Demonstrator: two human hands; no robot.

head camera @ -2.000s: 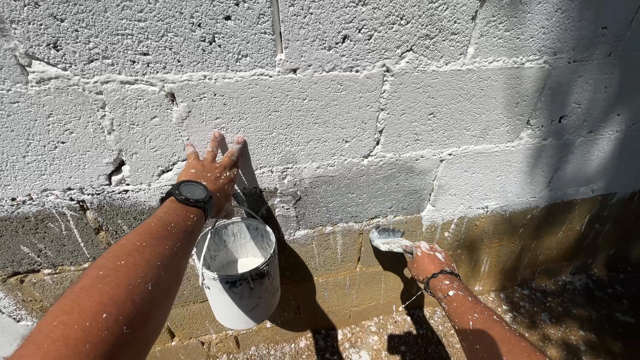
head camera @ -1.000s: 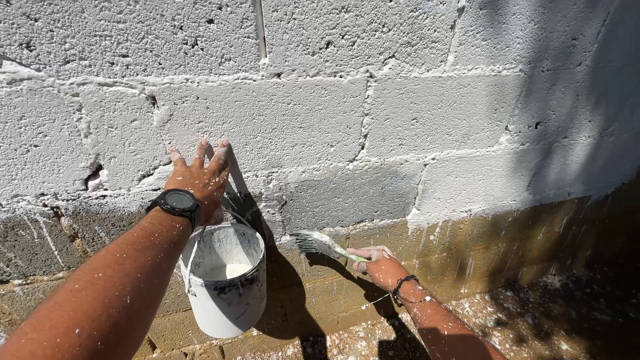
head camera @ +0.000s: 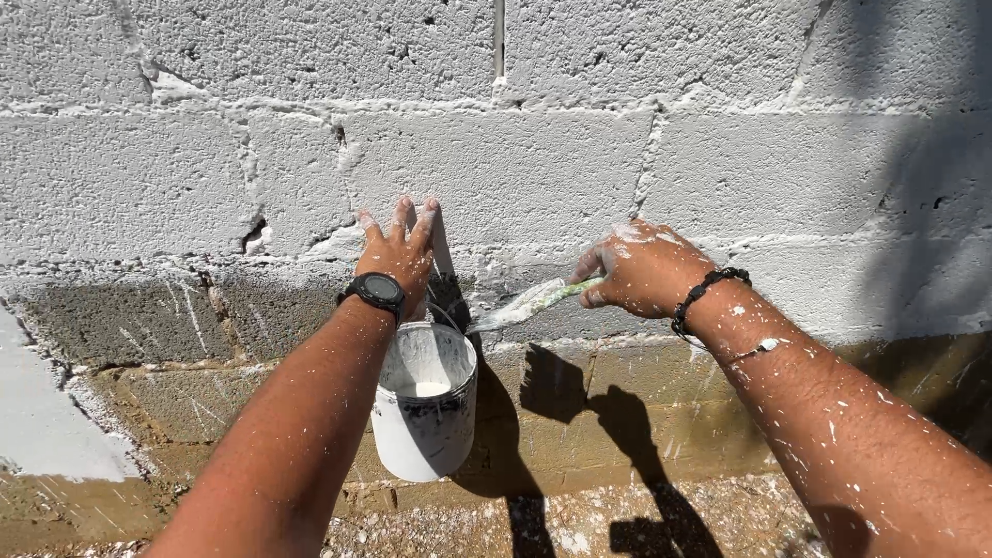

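Observation:
My left hand [head camera: 399, 252], with a black watch at the wrist, has its fingers spread at the block wall [head camera: 496, 178]. The wire handle of a white paint bucket [head camera: 425, 434] runs up to this hand; the exact grip is hidden. White paint [head camera: 426, 388] lies low inside the bucket, which hangs in front of the wall. Paint-spattered, my right hand [head camera: 643, 267] holds the green handle of a paintbrush [head camera: 535, 301]. Its white-coated bristles point left, just above and right of the bucket rim, near the lower painted blocks.
Unpainted grey blocks [head camera: 124, 322] with white splashes lie left of the bucket. Below runs a brownish base course [head camera: 697, 418], then paint-spotted ground [head camera: 573, 535]. A white-painted surface [head camera: 54, 418] stands at the lower left. Shadows of the arms, bucket and brush fall across the wall.
The right hand with the brush has moved up along the wall from its lower place, and the bristles are now close to the bucket. The left hand still has the bucket beneath it.

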